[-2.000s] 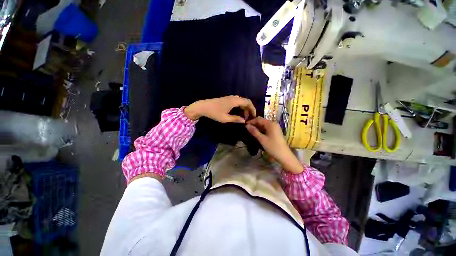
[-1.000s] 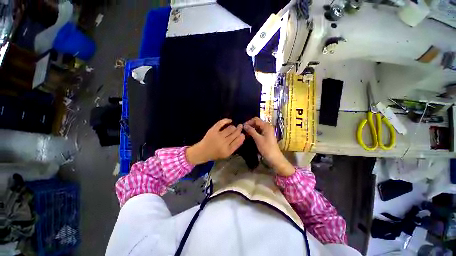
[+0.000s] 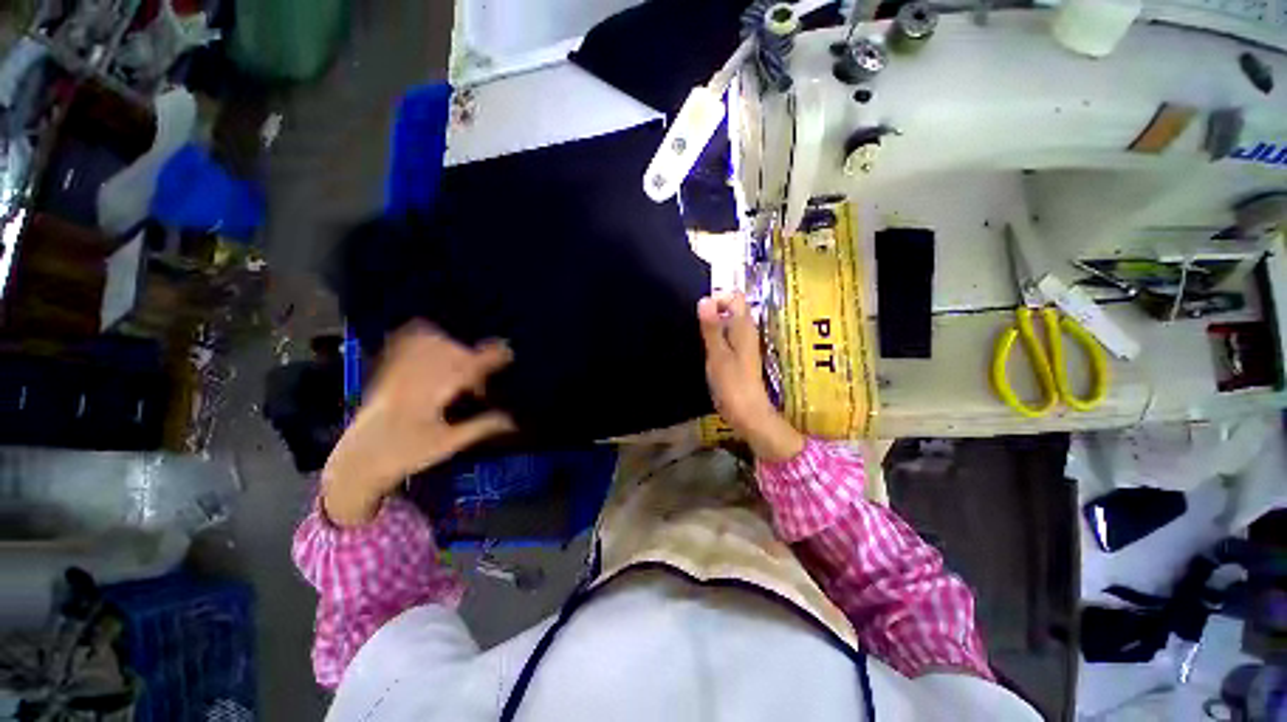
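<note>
A large dark cloth (image 3: pixel 579 268) lies spread left of the needle area, its right edge beside the brightly lit metal plate. My left hand (image 3: pixel 417 402) is blurred at the cloth's left part, thumb and fingers apart. My right hand (image 3: pixel 734 360) is at the cloth's right edge below the needle area, its fingertips together on that edge; the pinched part is mostly hidden. The white sewing machine (image 3: pixel 988 99) stands at the upper right. Yellow tape (image 3: pixel 826 339) marked PIT runs on its bed.
Yellow-handled scissors (image 3: pixel 1047 360) and a dark rectangle (image 3: pixel 905 292) lie on the bed at the right. A white lamp paddle (image 3: pixel 685 144) hangs over the cloth's upper right. A blue crate (image 3: pixel 515 519) shows below the cloth. Small tools (image 3: pixel 1171 282) lie at far right.
My left hand has left the right hand's side and moved left, opening. My right hand has moved slightly up to the cloth's edge. The cloth has shifted and spread left.
</note>
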